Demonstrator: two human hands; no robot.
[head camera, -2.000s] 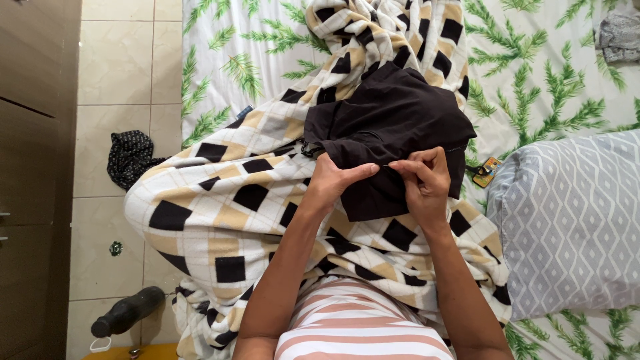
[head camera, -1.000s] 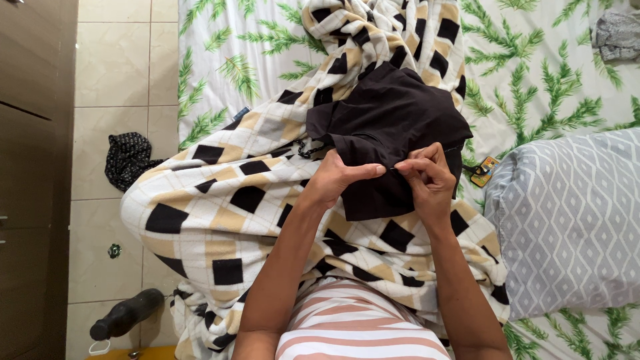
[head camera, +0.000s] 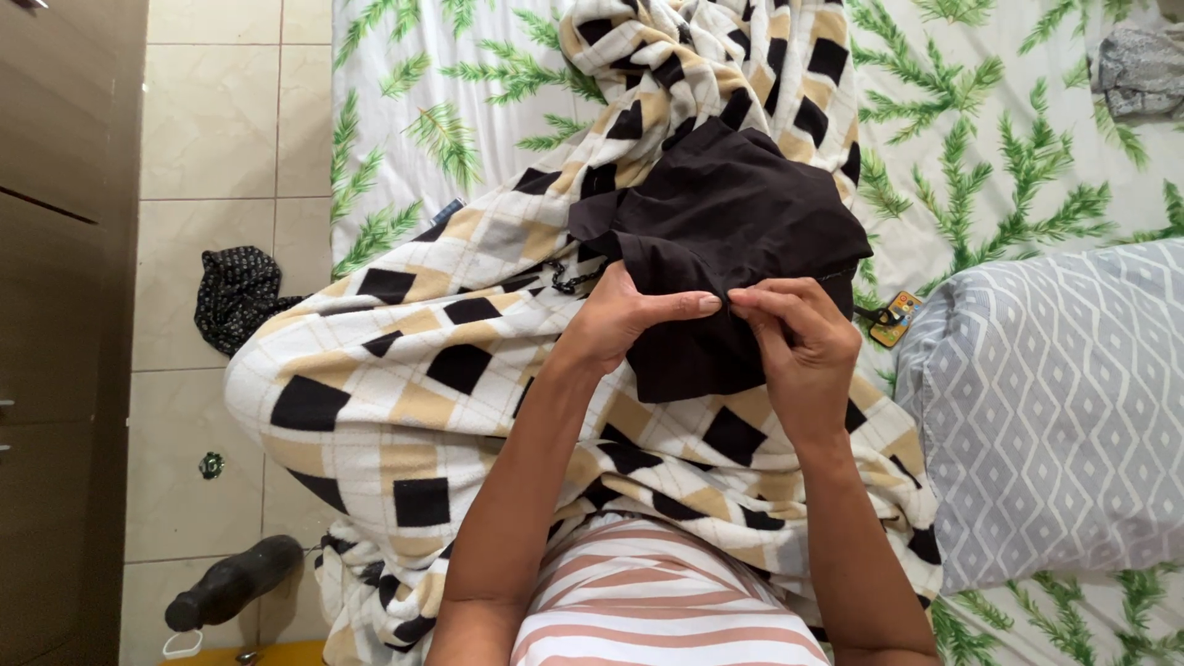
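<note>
A dark brown or black cloth (head camera: 740, 213) lies bunched over my lap on a checked fleece blanket (head camera: 361, 407). My left hand (head camera: 629, 314) grips the cloth's near part, its thumb stretched along a fold and its fingers hidden beneath. Close to that thumb tip, my right hand (head camera: 795, 324) pinches the same fold between thumb and forefinger. Whether something small sits between those fingertips cannot be told. A black chain or cord (head camera: 572, 280) shows at the cloth's left edge, beside my left hand.
A grey patterned pillow (head camera: 1054, 407) lies right on the leaf-print bedsheet (head camera: 971, 139), beside a small yellow-orange packet (head camera: 894, 319) with a black item on it. On the tiled floor at left are a black patterned cloth (head camera: 236, 296) and a dark bottle (head camera: 236, 583). A brown cabinet (head camera: 65, 305) stands far left.
</note>
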